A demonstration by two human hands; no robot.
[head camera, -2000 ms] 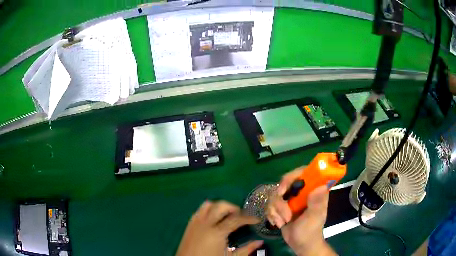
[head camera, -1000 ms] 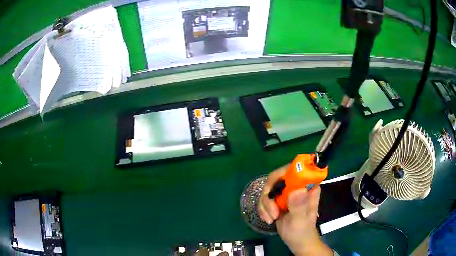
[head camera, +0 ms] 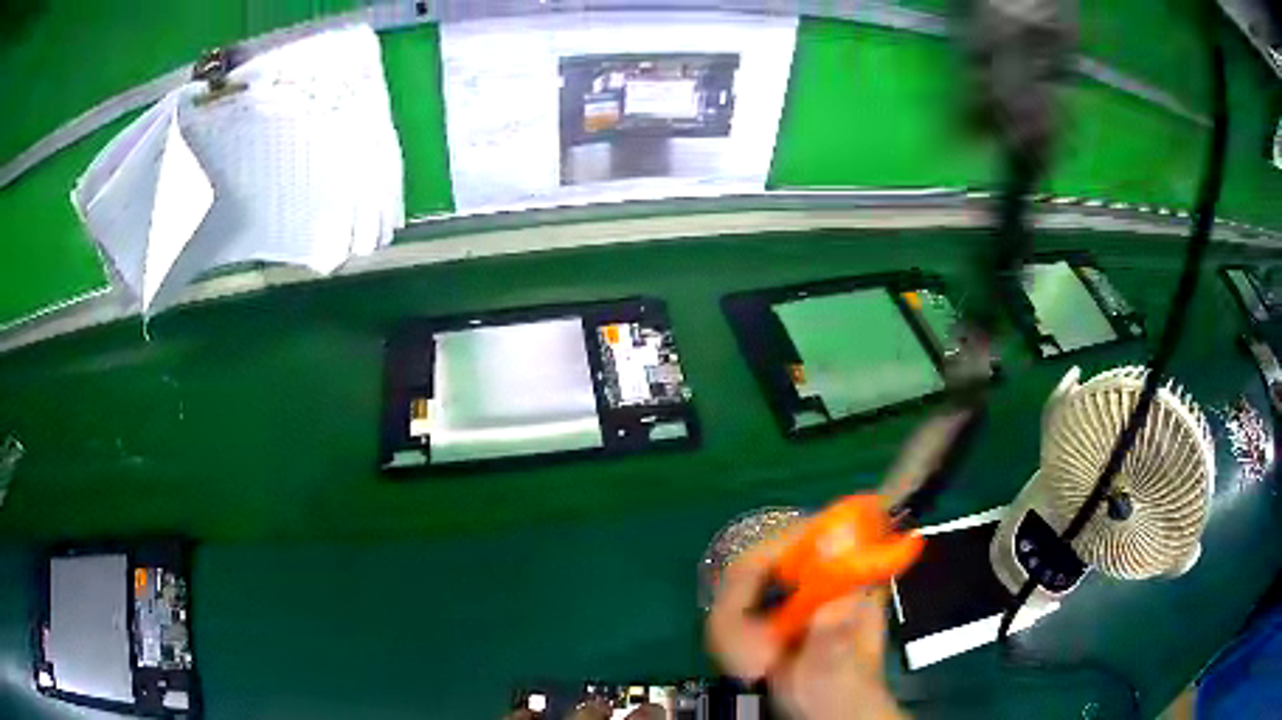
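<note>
My right hand (head camera: pixel 808 633) is closed around the orange electric screwdriver (head camera: pixel 841 560), blurred, beside and partly over the round screw dish (head camera: pixel 745 542). The screwdriver's bit is hidden. A tablet assembly (head camera: pixel 689 701) shows only its upper edge with a board at the bottom of the picture. Fingertips of my left hand (head camera: pixel 584 713) show at that edge; the rest of the hand is cut off, so its grip cannot be told.
Open tablet assemblies lie at centre (head camera: pixel 541 387), right of centre (head camera: pixel 860 355), far right (head camera: pixel 1076 307) and lower left (head camera: pixel 115 626). A cream fan (head camera: pixel 1125 478) stands at right by a white-bordered black panel (head camera: pixel 956 584). The black cord (head camera: pixel 1195 253) hangs down at right.
The screwdriver and my right hand dipped slightly lower than a second ago. My left hand, by the dish two seconds ago, dropped out of the picture and now shows only fingertips.
</note>
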